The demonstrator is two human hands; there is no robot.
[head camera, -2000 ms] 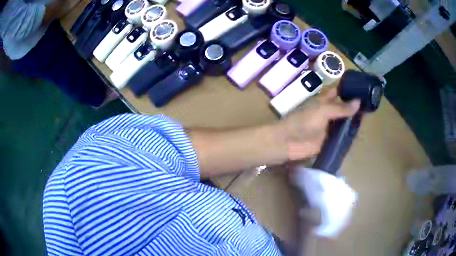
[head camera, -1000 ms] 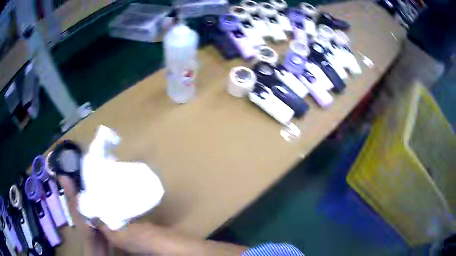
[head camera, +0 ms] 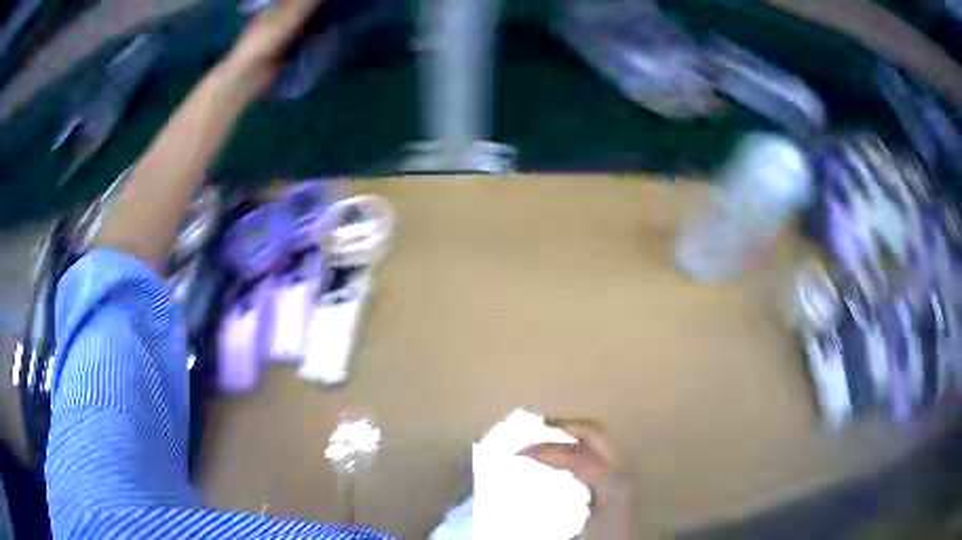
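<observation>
My right hand [head camera: 585, 459] is at the bottom centre, closed on a crumpled white wiping cloth [head camera: 531, 480]. My left arm reaches up and forward over the fans at the left. My left hand [head camera: 280, 26] is at the top edge, blurred and partly cut off; a dim, bluish-dark shape is beside it, and I cannot tell whether it is held. A white handheld fan [head camera: 340, 322] lies on the brown board [head camera: 549, 306], with purple handheld fans [head camera: 243, 338] to its left. No fan shows in my right hand.
A blurred translucent squeeze bottle [head camera: 744, 206] stands at the right of the board. More fans [head camera: 897, 348] lie beyond it at the right edge. A pale metal upright [head camera: 456, 84] rises behind the board. Clear trays [head camera: 654, 58] are at the back.
The view has swung so the board lies straight ahead. My left hand has moved away from the cloth and up to the top edge. The black fan from before is no longer clearly visible.
</observation>
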